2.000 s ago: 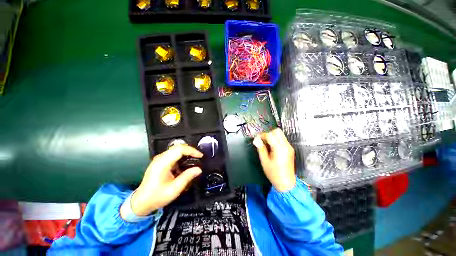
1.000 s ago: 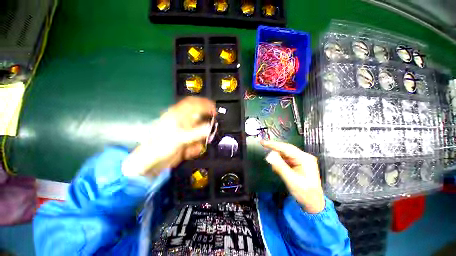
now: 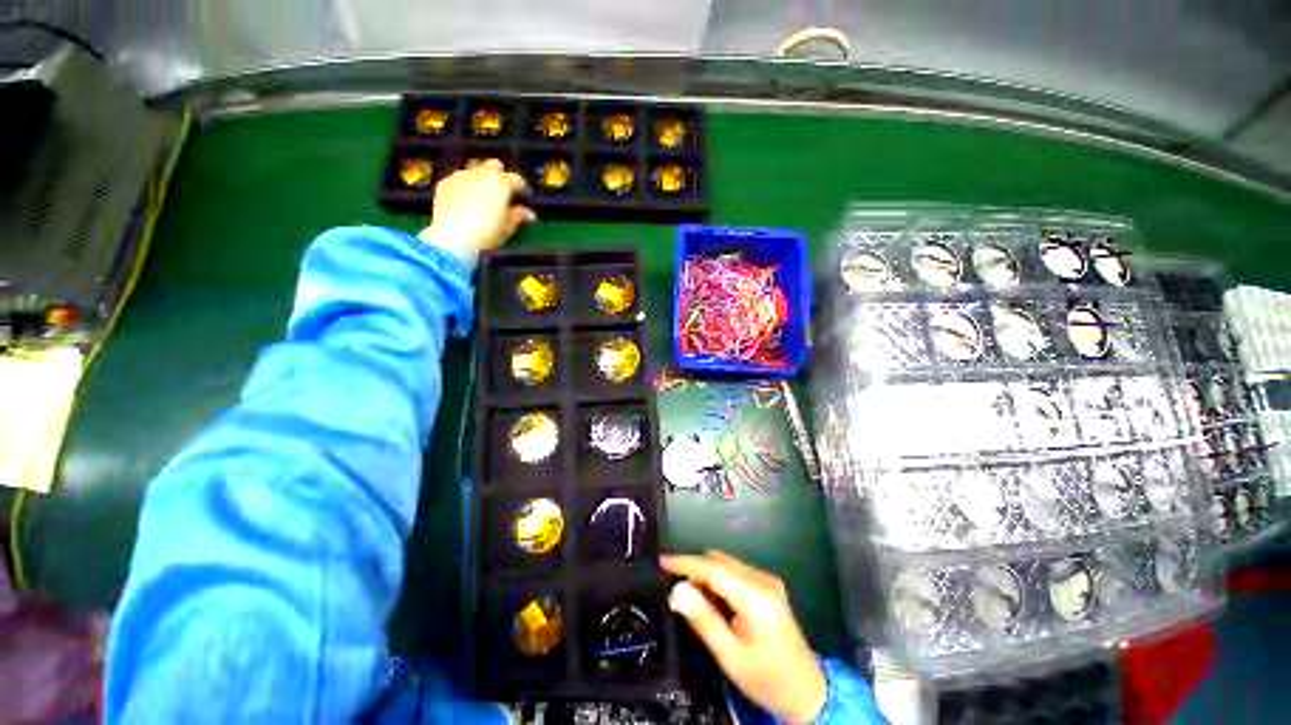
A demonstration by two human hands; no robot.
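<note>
My left hand [image 3: 482, 206] reaches over the front row of the far black tray [image 3: 545, 213]. Its fingertips are down at a pocket there; whether they grip an amber unit is hidden. My right hand [image 3: 743, 623] is beside the right edge of the near black tray [image 3: 578, 560], with thumb and forefinger slightly apart and nothing visible between them. The near tray holds amber units [image 3: 538, 526] in its left column and top right pockets. Its lower right pockets hold a violet-white unit [image 3: 616, 434], a dark unit with a pale line [image 3: 615, 527] and one with a blue line [image 3: 624, 637].
A blue bin [image 3: 803, 305] of tangled wires [image 3: 729, 307] stands right of the near tray. Loose wires and a pale round disc [image 3: 690, 460] lie below it. Clear blister trays [image 3: 920, 489] are stacked at right, with glare. A metal instrument box [image 3: 71, 184] is at far left.
My left hand has moved from over the near tray to the far tray. The near tray's third right pocket now holds a violet-white unit. The view has tilted up; my right hand stays right of the near tray.
</note>
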